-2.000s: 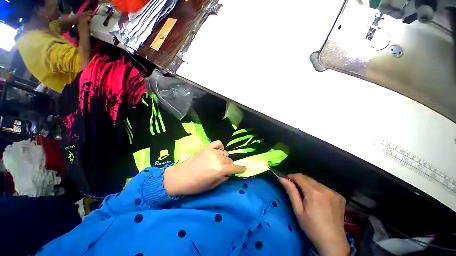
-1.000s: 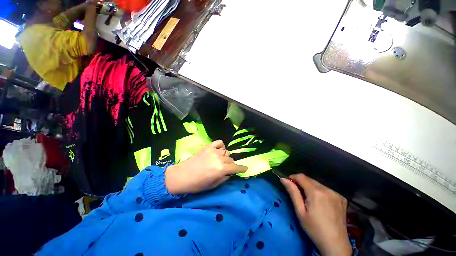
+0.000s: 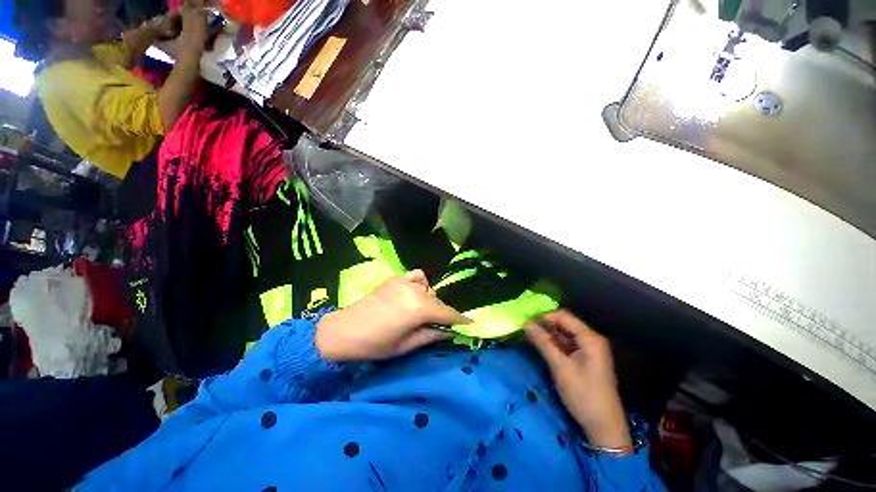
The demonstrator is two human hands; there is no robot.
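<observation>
The black and neon-green garment panel lies over my lap beside the table's front edge. My left hand grips the neon-green fabric near its left end, with the fingers pointing right. My right hand is at the right end of that fabric, thumb and fingertips pinching its edge. The snips are not clearly visible; my fingers may hide them.
The white sewing table spans the upper right, with the machine bed and a printed ruler scale. Black-pink garments hang at left. A plastic bag is by the table edge. A person in yellow sits upper left.
My right hand has moved up and left onto the fabric's edge. The thin metal tip seen at its fingers earlier no longer shows. The green fabric has shifted slightly.
</observation>
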